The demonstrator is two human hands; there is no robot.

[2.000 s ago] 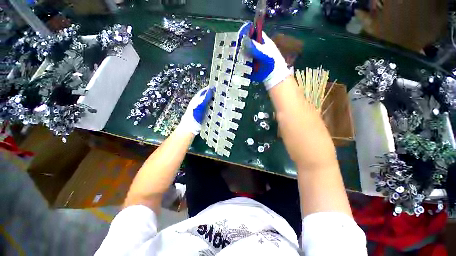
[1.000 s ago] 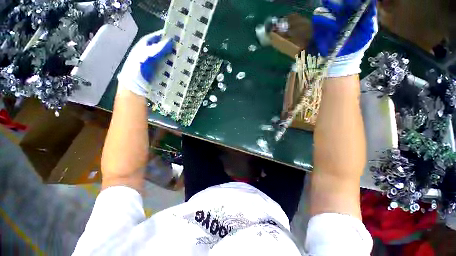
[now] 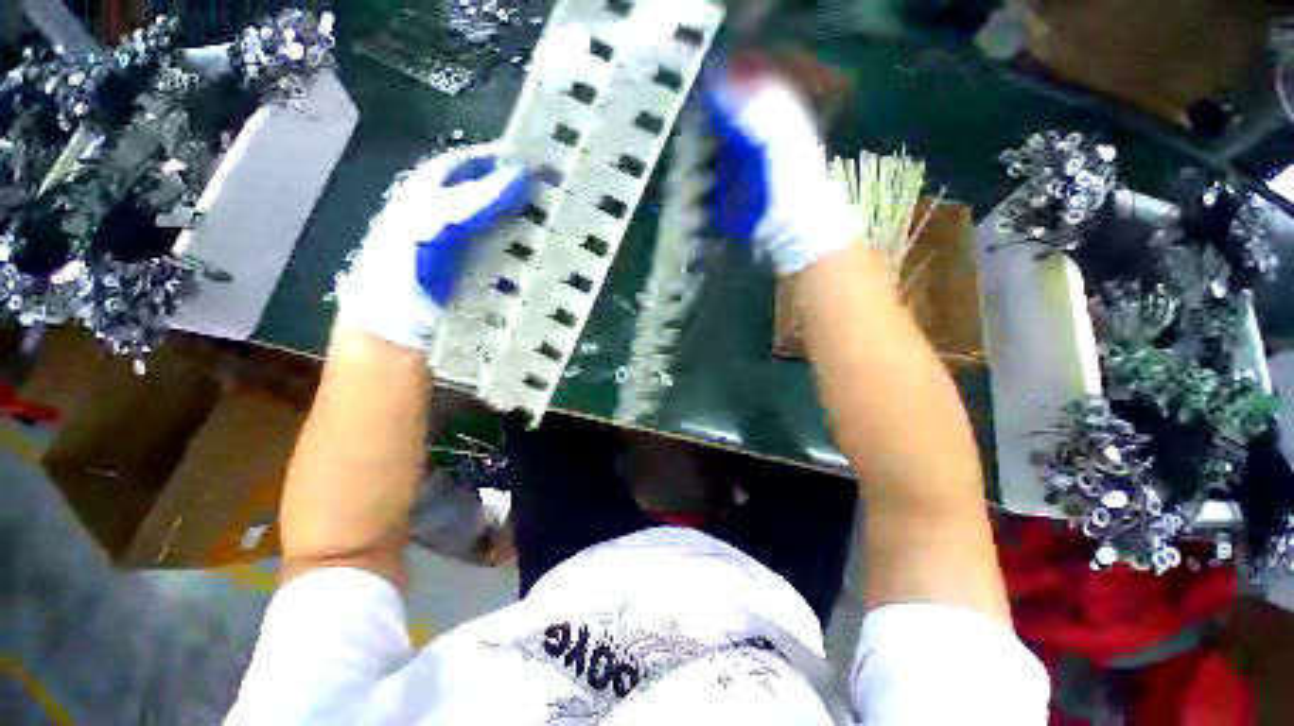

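My left hand (image 3: 433, 241), in a white glove with blue palm, grips the left edge of a pale board panel (image 3: 589, 199) with rows of dark slots. The panel is tilted, held above the bench's front edge. My right hand (image 3: 752, 170), gloved and blurred, is just right of the panel. A blurred narrow cut strip (image 3: 670, 284) with a notched edge hangs down from the right hand, apart from the panel. The right fingertips are blurred; a reddish blur shows beside them, and I cannot tell if it is a tool.
An open brown carton (image 3: 948, 291) holds cream-yellow ties (image 3: 877, 199) right of my right hand. White trays heaped with silver-black bunches stand left (image 3: 270, 199) and right (image 3: 1036, 355). Loose boards (image 3: 426, 50) lie at the back left. The green bench (image 3: 766, 411) ends near my body.
The right hand has moved left from over the tie carton, back beside the panel, with a strip still hanging from it. The left hand and panel have shifted slightly toward my body.
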